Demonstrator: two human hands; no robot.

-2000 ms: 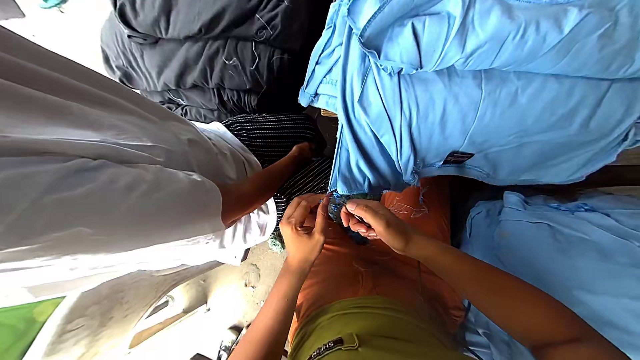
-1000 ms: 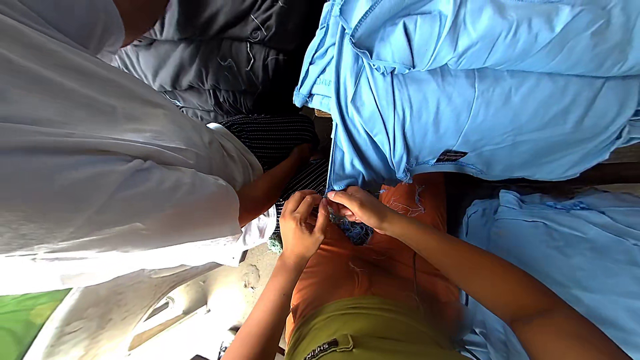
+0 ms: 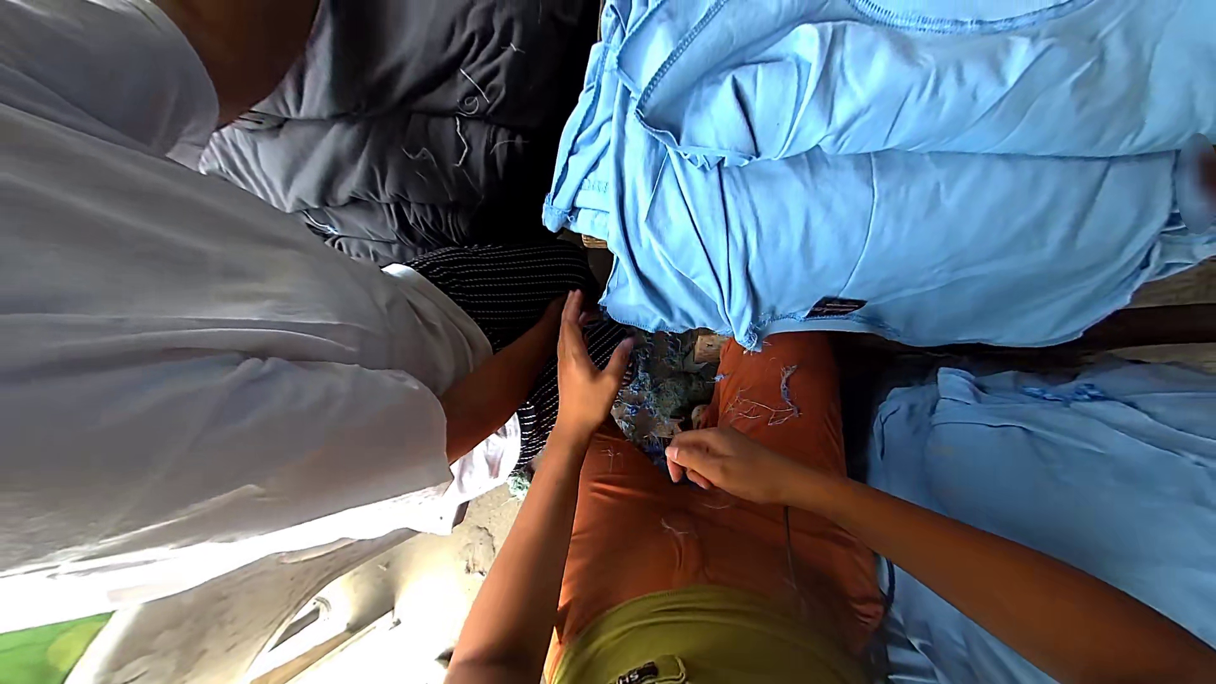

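My left hand is raised with its fingers apart, beside a co-worker's dark striped clothing, and holds nothing. My right hand is curled above the lap of my orange trousers; whether something small is inside its fingers cannot be told. Just beyond both hands, a light blue knit garment lies folded on a pile, its overlocked lower edge hanging over my knee. A small dark label is sewn near that edge. Loose blue and white threads cling to the trousers.
A co-worker in a white shirt sits close on the left, one forearm near my left hand. Dark grey garments are stacked at the upper left. More light blue fabric lies at the right. Thread scraps lie between the knees.
Both hands have come apart and let go of the blue garment's edge, which they held together one second ago. The right hand has moved back towards my lap.
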